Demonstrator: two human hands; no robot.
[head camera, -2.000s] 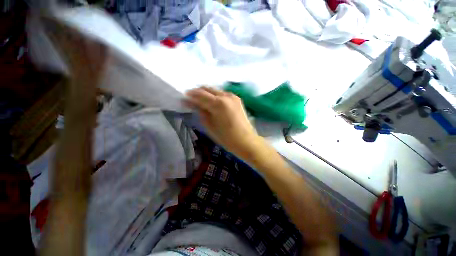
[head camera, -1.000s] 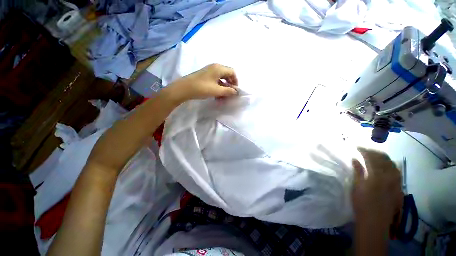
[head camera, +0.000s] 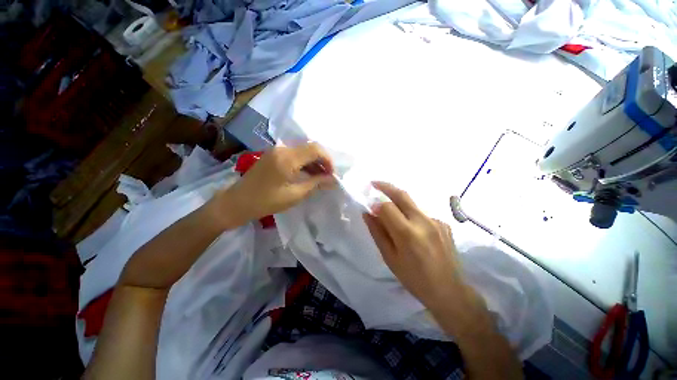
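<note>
A white fabric piece (head camera: 334, 260) hangs over the table's near edge and the lap. My left hand (head camera: 286, 178) pinches its upper edge between thumb and fingers. My right hand (head camera: 412, 241) pinches the same edge close beside it, a short gap to the right. The held edge is washed out by glare, so its folds are hard to tell. The sewing machine head (head camera: 620, 141) stands at the right, away from both hands. The slide plate (head camera: 505, 178) shows in the table left of the needle area, with a brownish tab at its corner.
Scissors with a red and a blue handle (head camera: 615, 338) lie at the lower right. Light blue cloth (head camera: 245, 48) is heaped at the upper left. More white cloth (head camera: 512, 26) lies at the back. White pieces with red parts (head camera: 96, 312) lie at the lower left. A white roll (head camera: 139, 31) stands at the back left.
My right hand has moved left from beside the scissors to near my left hand and pinches the cloth. The spread white fabric has been gathered toward the lap, uncovering the plate's near corner. The green cloth is out of sight.
</note>
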